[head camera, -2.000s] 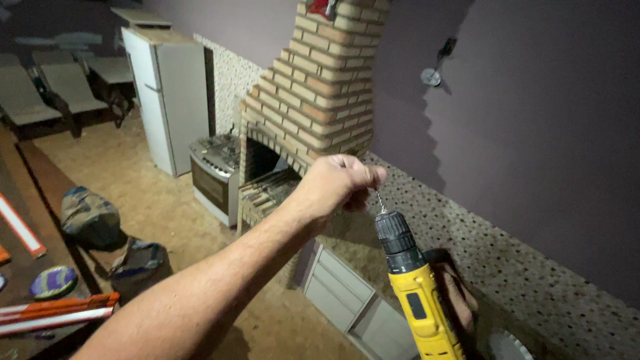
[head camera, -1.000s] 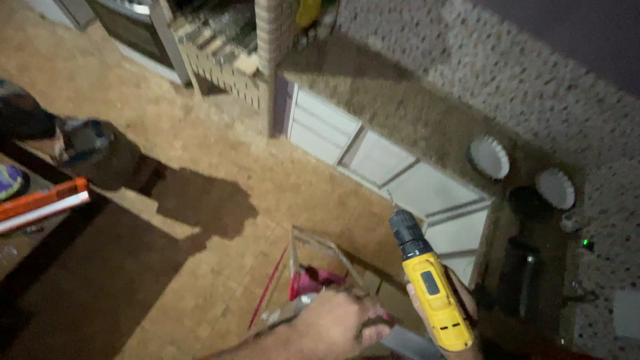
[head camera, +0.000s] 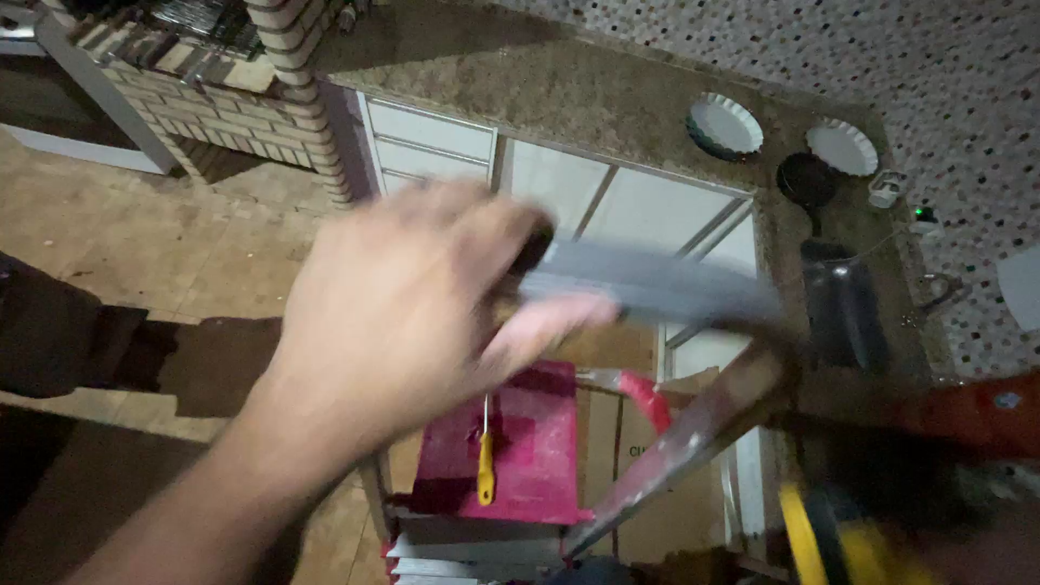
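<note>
My left hand is blurred in the middle of the view, with its thumb and fingers closed around one end of a grey, flat, elongated object, whose kind the blur hides. At the lower right edge shows part of the yellow and black cordless drill, blurred and dark. My right hand is too dark there to make out clearly. Beneath my left hand, a screwdriver with a yellow handle lies on the pink top platform of a stepladder. A red curved handle is beside the platform.
A metal ladder rail slants up to the right. A cardboard box stands behind it. White cabinets run under a stone countertop bearing fluted white dishes, a black pan and a sink. A brick barbecue is at upper left.
My left hand was beside the drill bit two seconds ago, then low over the ladder; it is now raised holding the grey object. The drill has moved to the lower right edge. The view has tilted down.
</note>
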